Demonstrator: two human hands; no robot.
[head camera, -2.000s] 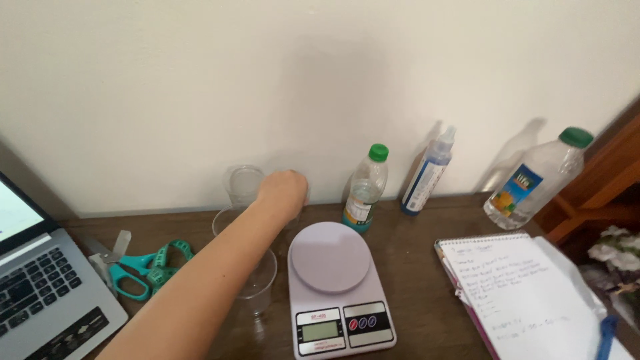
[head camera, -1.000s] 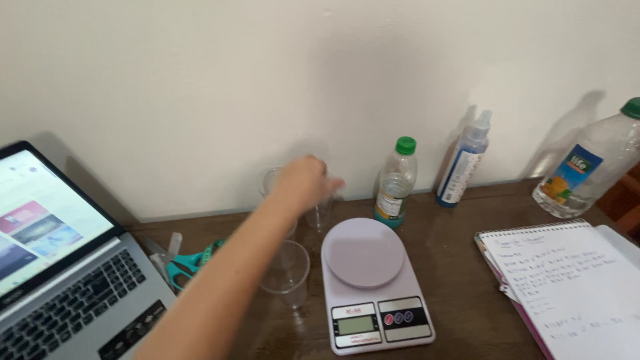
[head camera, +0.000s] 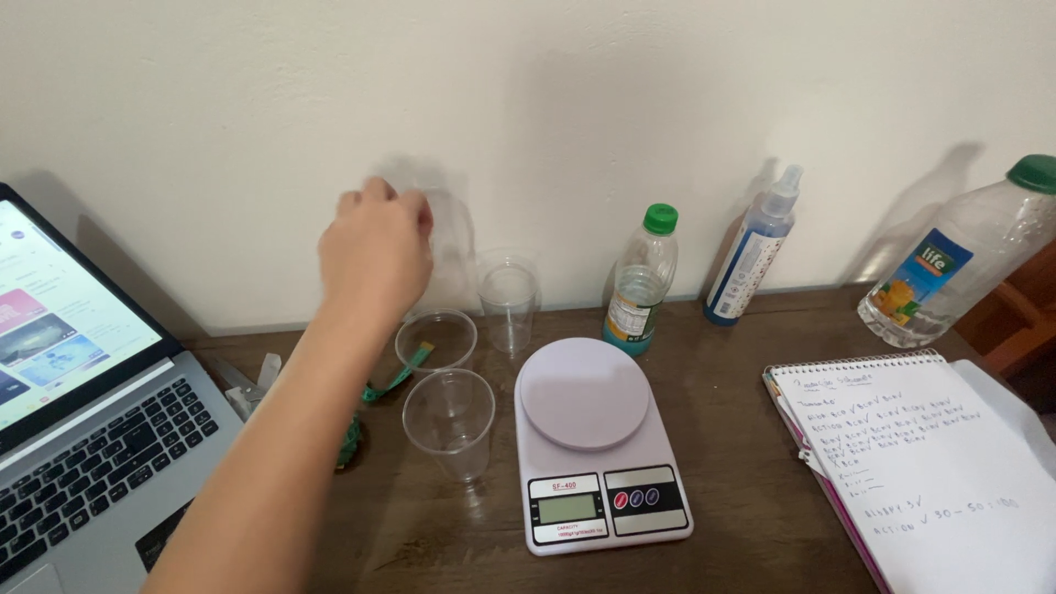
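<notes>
My left hand (head camera: 378, 247) is raised in front of the wall, back of the hand toward me, fingers curled; whether they hold something clear is hidden. Right of and below it, clear plastic cups stand on the table: one at the back (head camera: 508, 301), one in the middle (head camera: 437, 340) and one in front (head camera: 450, 417). A green measuring tape (head camera: 398, 386) shows beside my forearm and through the middle cup. A white digital kitchen scale (head camera: 586, 396) lies right of the cups, its platform bare. My right hand is out of view.
An open laptop (head camera: 107, 445) sits left, with metal blades (head camera: 239, 384) beside it. Along the wall stand a green-capped bottle of blue-green liquid (head camera: 639, 289), a spray bottle (head camera: 755, 247) and a large clear bottle (head camera: 949, 256). A handwritten spiral notebook (head camera: 916, 462) lies right.
My left hand has moved left, away from the green-capped small bottle and the back cup. That cup, largely hidden behind the hand before, now shows fully. The view has shifted.
</notes>
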